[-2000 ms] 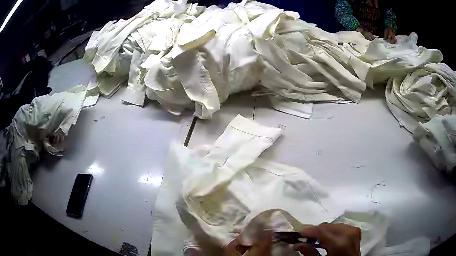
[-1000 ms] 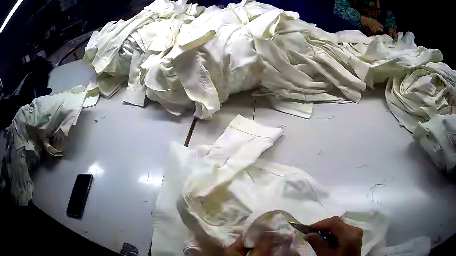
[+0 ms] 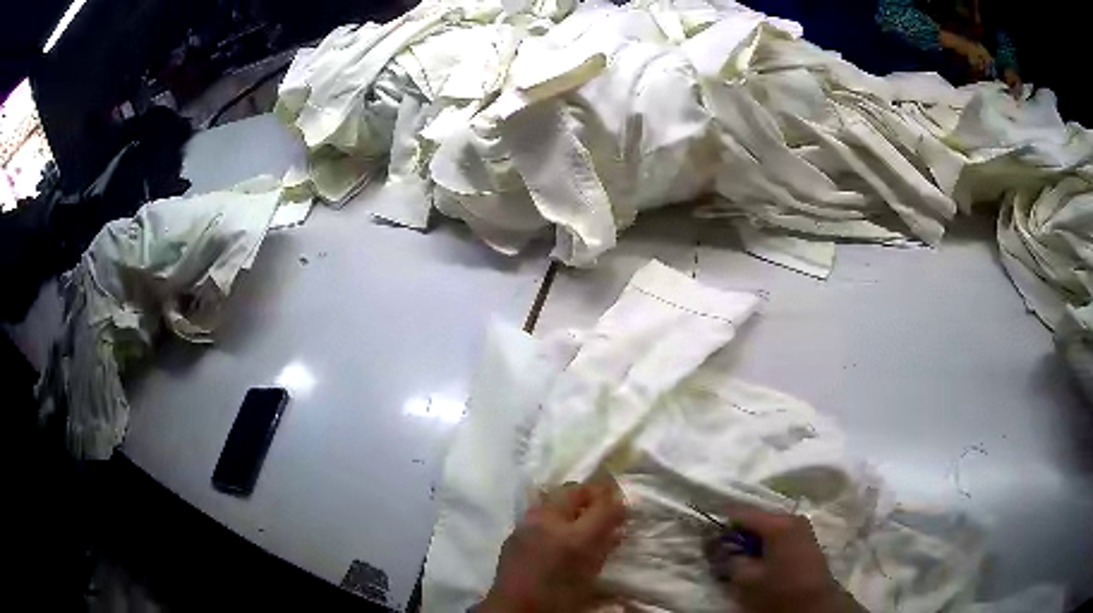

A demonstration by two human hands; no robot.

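Note:
An off-white garment (image 3: pixel 671 323) lies spread and rumpled on the table at the lower centre, with a stitched line near its far end. My left hand (image 3: pixel 561 545) is closed on a fold of the garment, its fingers pinching the cloth. My right hand (image 3: pixel 779 563) is to the right of it, over the cloth, and holds small dark snips (image 3: pixel 737 541) with a bluish handle. The short blades point up and left, apart from my left hand. The snips are partly hidden by my fingers.
A large cream garment pile (image 3: pixel 647 108) lies along the table's far side, with smaller heaps at left (image 3: pixel 168 258) and right (image 3: pixel 1055 240). A black phone (image 3: pixel 251 439) lies on the glossy white table (image 3: pixel 348 311). A person's hand (image 3: pixel 965 48) shows beyond.
The view has shifted, so the table things sit further right. My left hand now shows more fully, gripping cloth further from my right hand. The near part of the garment lies differently.

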